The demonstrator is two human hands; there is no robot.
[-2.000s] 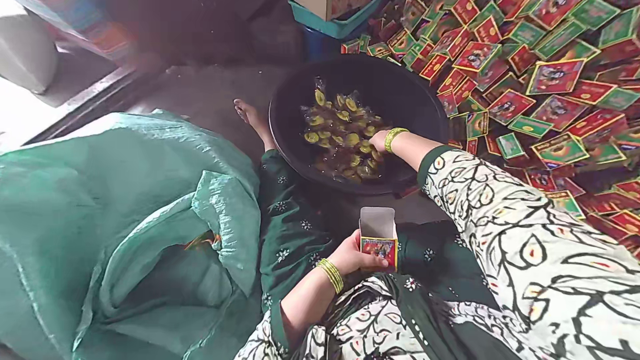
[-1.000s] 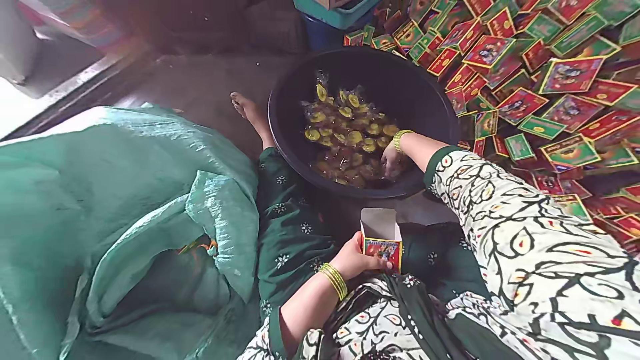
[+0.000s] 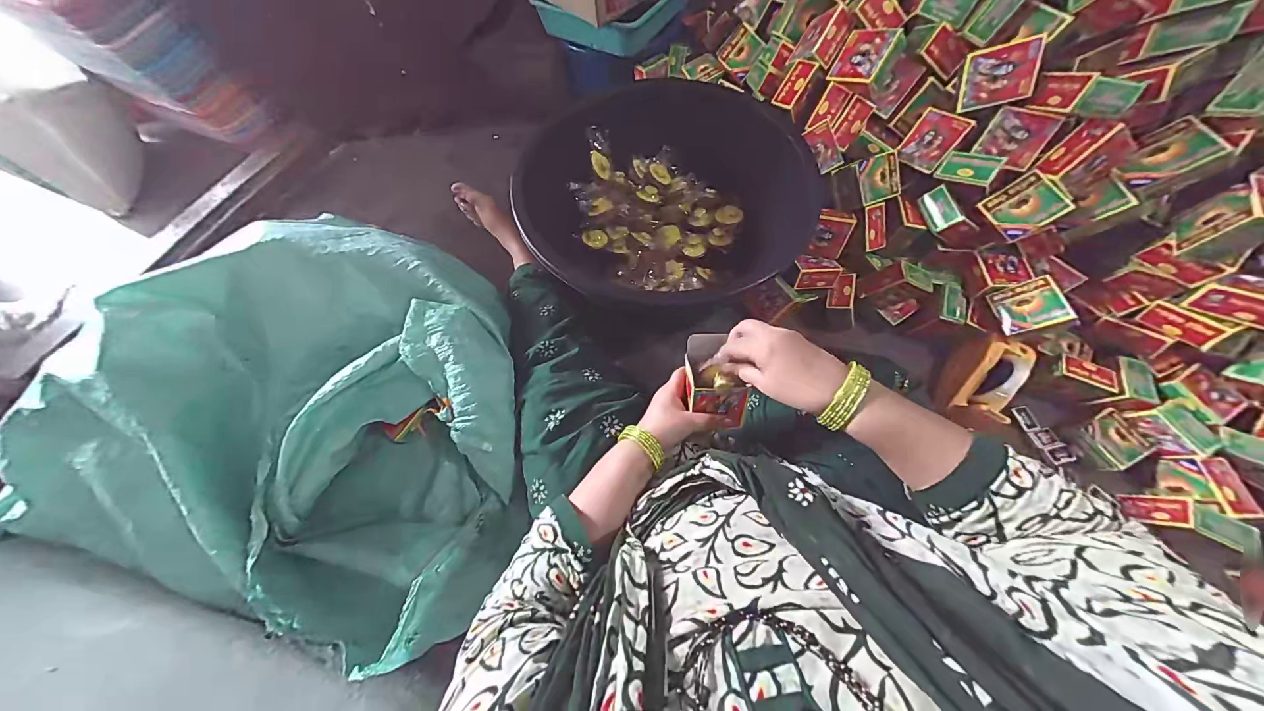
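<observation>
My left hand (image 3: 676, 413) holds a small red printed cardboard box (image 3: 719, 405) with its flap up, low in front of my lap. At the box's open top, my right hand (image 3: 775, 365) has its fingers on a small yellow wrapped item (image 3: 724, 379), partly inside. Just beyond my hands stands a wide black basin (image 3: 780, 227), with many yellow pieces in clear plastic wrapping (image 3: 669, 237) piled in its middle.
Many red and green printed boxes (image 3: 1027, 202) lie heaped at the right. A large green woven sack (image 3: 247, 395) is at the left. Behind the basin are a teal tray (image 3: 622, 35) and a blue container (image 3: 602, 69). An orange object (image 3: 987, 375) lies at the right.
My right hand has moved from inside the basin back to the open box, where a yellow item now shows at its fingers. My left hand still holds the box.
</observation>
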